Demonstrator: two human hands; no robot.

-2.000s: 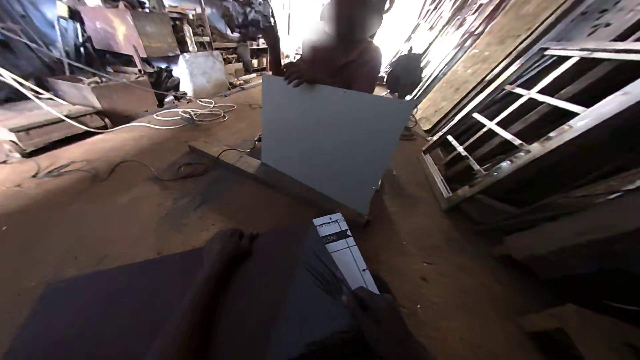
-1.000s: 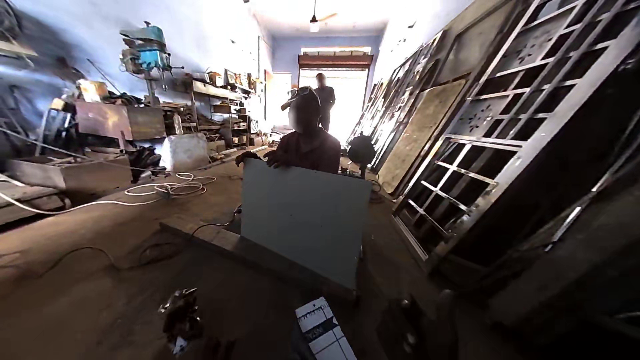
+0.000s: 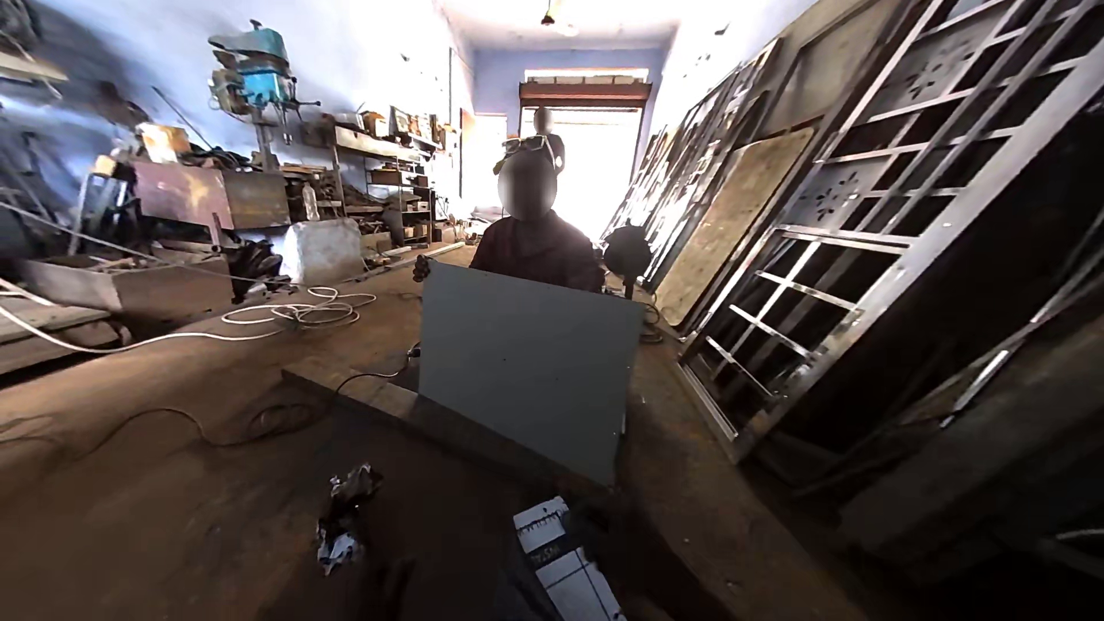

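Note:
A white box with dark printing (image 3: 569, 561) lies at the bottom centre. Dark shapes lie against it; whether my right hand is among them cannot be told. A crumpled, partly shiny object (image 3: 345, 517) is on the floor to its left. Between the two, a faint dark form at the bottom edge may be my left hand, but its fingers and any hold are lost in shadow. Beyond the box, a flat grey sheet (image 3: 526, 371) stands tilted on a low dark slab (image 3: 379, 398). A person facing me (image 3: 535, 250) has a hand at its top left corner.
Metal window grilles and frames (image 3: 811, 302) lean along the right wall. A coiled white cable (image 3: 302, 315) and a thin dark cable (image 3: 185, 414) lie on the left floor. Behind them are a metal bin (image 3: 138, 289), a teal drill press (image 3: 259, 73) and shelves. Another person (image 3: 552, 142) stands near the bright doorway.
The view has tilted up. Two seconds ago my left hand rested on a dark flat surface and my right held thin rods by the box; neither hold shows now. The other person's head has risen above the sheet.

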